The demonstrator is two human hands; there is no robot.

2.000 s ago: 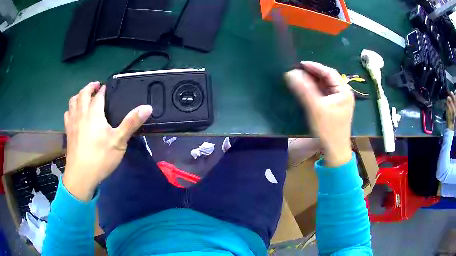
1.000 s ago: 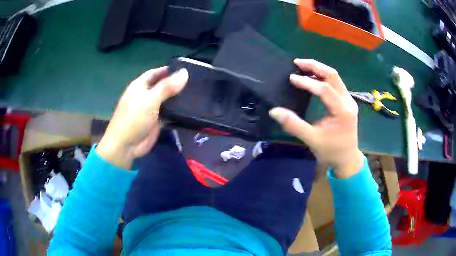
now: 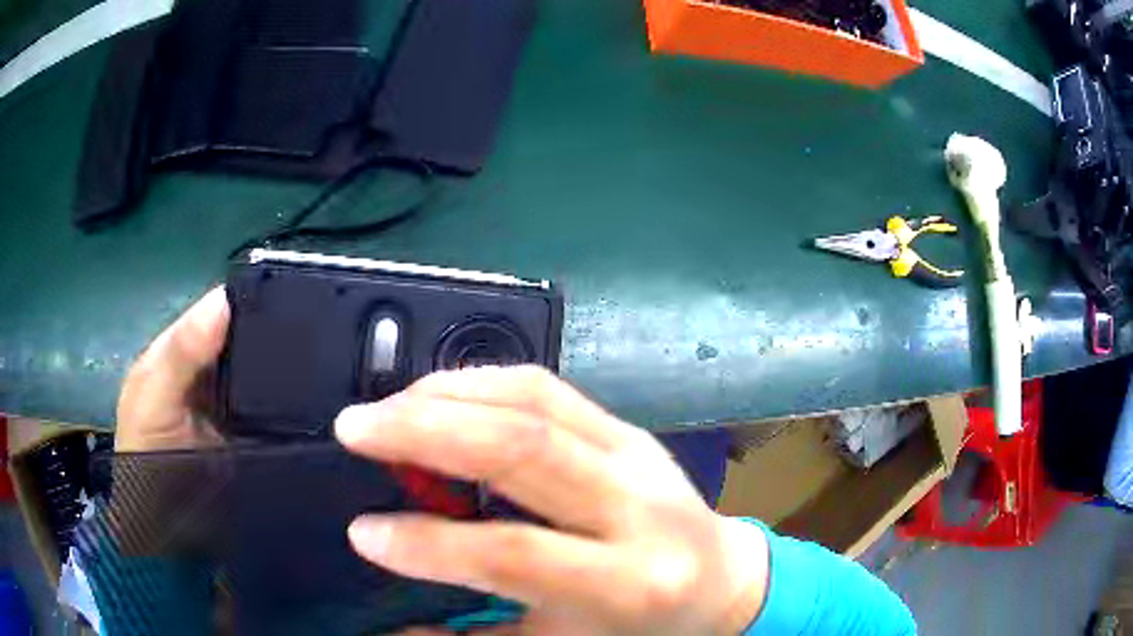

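Observation:
The black unit (image 3: 296,342) lies back side up at the bench's front edge, with a pale rod along its far edge and an oval recess beside a round lens-like opening. My left hand (image 3: 180,373) holds its left end; part of that hand is hidden behind a thin black cover panel. My right hand (image 3: 559,497) holds the thin black cover panel (image 3: 298,534) between thumb and fingers, in front of the unit's near edge. The panel's left part is blurred and finely textured. A black strap (image 3: 360,224) loops behind the unit.
Black panels (image 3: 261,99) lie at the back left. An orange box (image 3: 770,50) of small black pieces stands at the back. Yellow-handled pliers (image 3: 888,246) and a white-headed stick (image 3: 994,286) lie right. Black units (image 3: 1093,162) are at far right, cartons (image 3: 820,485) and red stools (image 3: 994,478) below.
The panel, earlier tilted over the unit's right part, is now lower and in front of it. My right hand has moved left with it. The unit, lifted a second ago, is lower against the bench edge.

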